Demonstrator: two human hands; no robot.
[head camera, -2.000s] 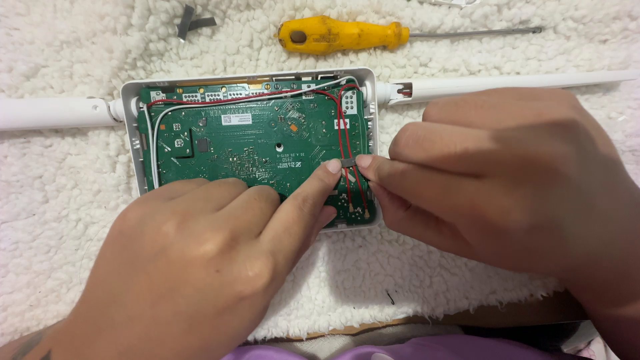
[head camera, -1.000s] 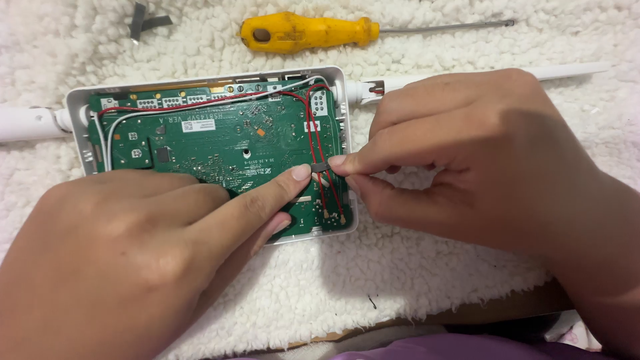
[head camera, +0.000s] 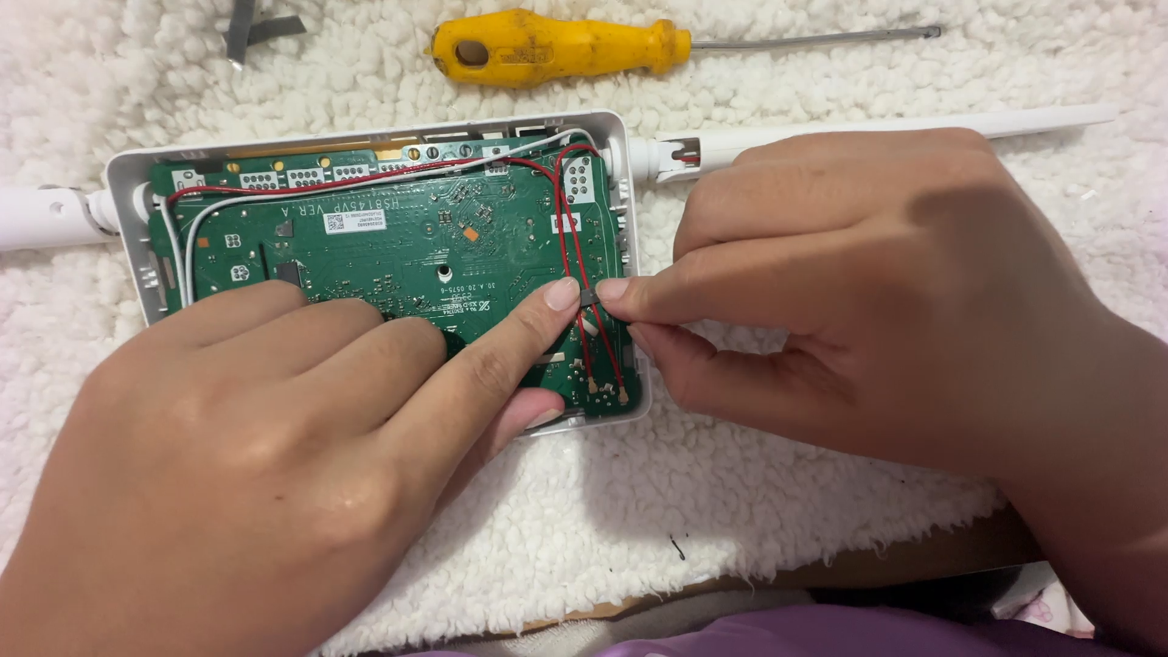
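A green circuit board (head camera: 401, 246) lies in the white plastic case (head camera: 639, 301) of a router. Red antenna wires (head camera: 566, 228) cross its right part and end at small connectors near the lower right corner; white wires (head camera: 190, 251) run along the left and top. A small piece of dark grey tape (head camera: 589, 297) lies over the red wires. My left hand (head camera: 283, 447) rests over the lower left of the board, its index fingertip at the tape's left end. My right hand (head camera: 839, 292) has its index fingertip on the tape's right end, thumb just below.
A yellow-handled screwdriver (head camera: 566, 47) lies behind the case on a white fleece cloth (head camera: 821, 511). Strips of dark tape (head camera: 260, 32) lie at the back left. White antennas stick out from the case on the left (head camera: 46, 217) and right (head camera: 912, 124). The cloth's edge is near me.
Both hands have stayed at the tape over the red wires, with only slight finger movement. The view has shifted somewhat.
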